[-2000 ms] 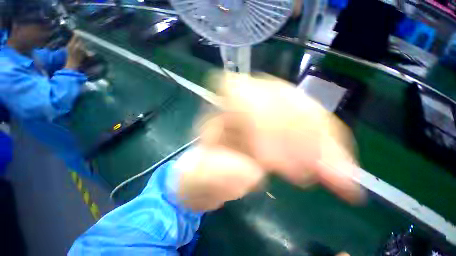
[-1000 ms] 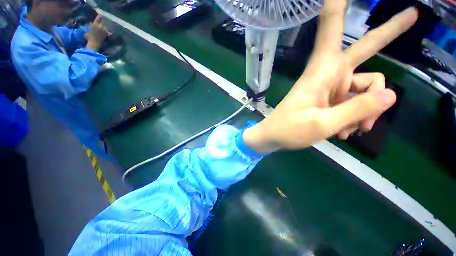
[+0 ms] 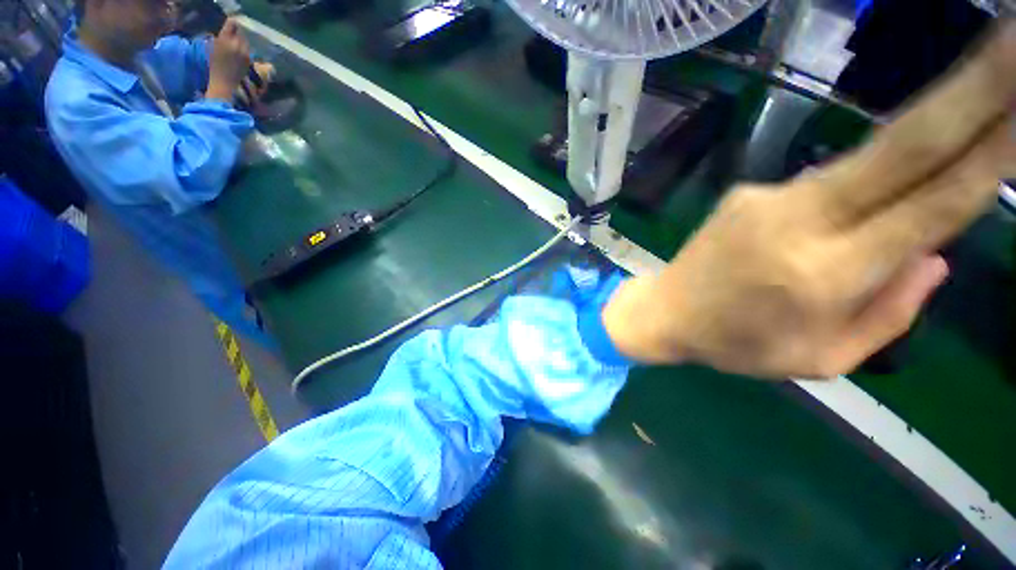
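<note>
My left hand (image 3: 791, 278) is raised over the white strip and the conveyor at the right of the head view. It shows its back, somewhat blurred, with two fingers stretched toward the upper right and the others bent. I see nothing held in it. A blue sleeve and a blue wrist band (image 3: 602, 323) cover the wrist. My right hand is not in view. A few dark spiky small parts (image 3: 941, 559) show at the bottom right edge, cut off.
A white desk fan (image 3: 602, 123) stands behind the white strip (image 3: 858, 412). A pale cable (image 3: 435, 312) curves over the green bench. A thin black unit with a yellow mark (image 3: 318, 243) lies at left. Another person (image 3: 145, 134) sits upper left. Devices (image 3: 429, 25) are on the conveyor.
My left hand has turned from palm side to back and moved right and lower, its two extended fingers now close together. The view has shifted, so the fan and bench sit farther right.
</note>
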